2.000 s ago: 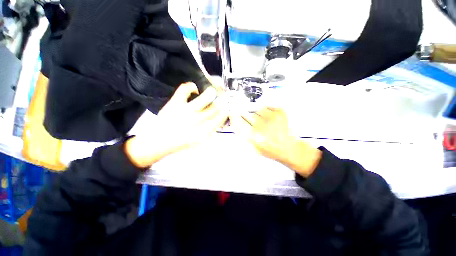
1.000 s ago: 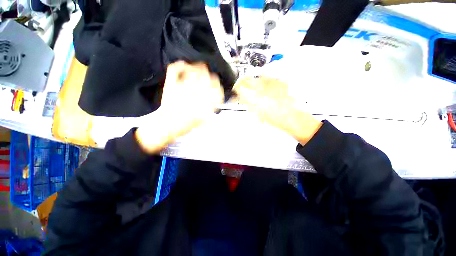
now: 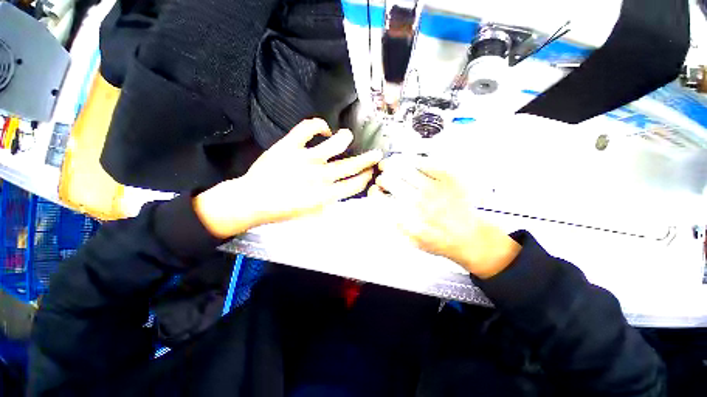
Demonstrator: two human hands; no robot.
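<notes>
A black garment point(image 3: 194, 85) lies bunched left of the needle area, with its pinstriped lining point(image 3: 283, 81) showing. My left hand point(image 3: 298, 174) lies at its lower right edge, fingers stretched toward the needle area point(image 3: 387, 112). My right hand point(image 3: 430, 205) is close beside it, with fingertips bent together just below the needle area. A small dark bit of cloth shows between the fingertips of both hands. The exact grip of each hand is hard to see in the glare.
A wide black strip point(image 3: 612, 66) hangs over the white sewing machine point(image 3: 558, 167) at the right. A tan board point(image 3: 93, 167) lies under the garment. A grey motor housing point(image 3: 27, 62) stands at the upper left. Blue crates point(image 3: 54, 244) are below the table's ruler-marked edge point(image 3: 341, 271).
The camera view has shifted. My left hand, blurred and closed over the garment a second ago, now has its fingers stretched toward the needle area. More striped lining shows.
</notes>
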